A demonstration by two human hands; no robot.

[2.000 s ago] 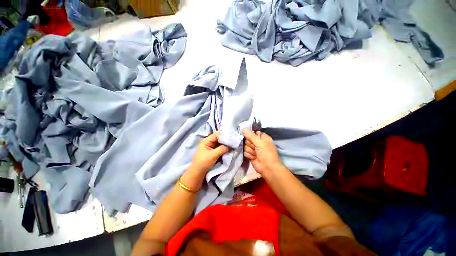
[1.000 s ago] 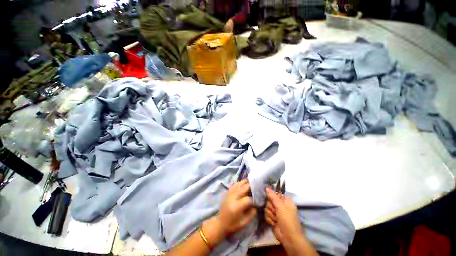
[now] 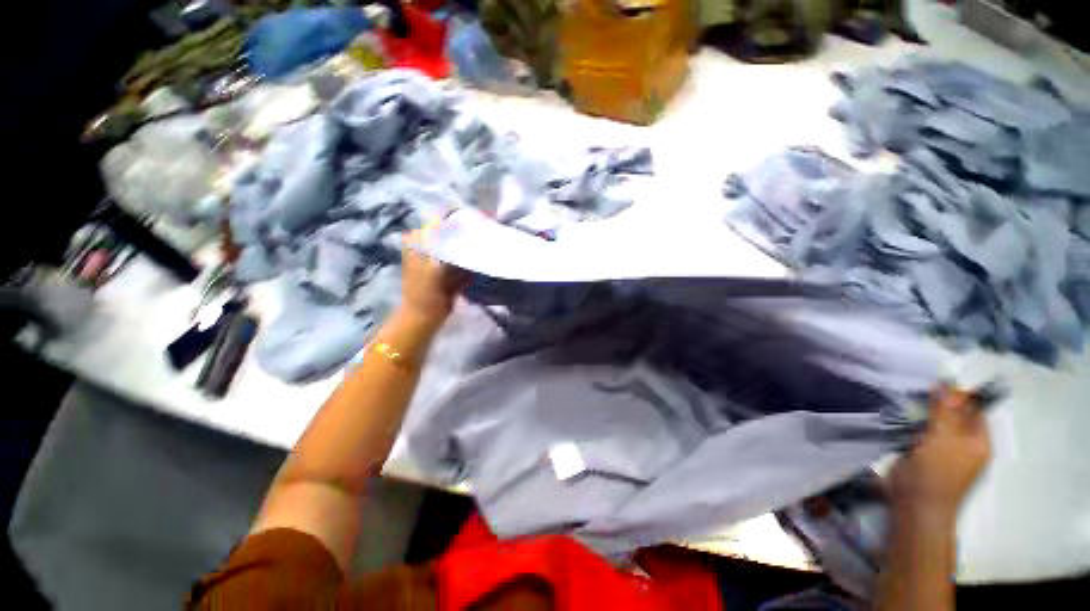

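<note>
A light grey-blue garment (image 3: 741,466) is stretched open between my two hands over the table's front edge. A small white label (image 3: 568,462) shows on its cloth. My left hand (image 3: 433,277), with a yellow bracelet on the wrist, grips the garment's upper left edge. My right hand (image 3: 950,448) grips the garment's right end. A small dark thing sticks out at the right fingertips; it is blurred and may be thread snips. The cloth between the hands is blurred and its inside looks dark.
Crumpled piles of the same cloth lie at left (image 3: 323,227) and right (image 3: 980,203). A brown box (image 3: 628,60) stands at the back. A black case (image 3: 227,352) and other dark items lie at left. A translucent grey bin (image 3: 155,501) is below left.
My hands have moved far apart, the left up and leftward, the right to the right. The garment, bunched before, is now stretched open and its white label shows. The view has shifted.
</note>
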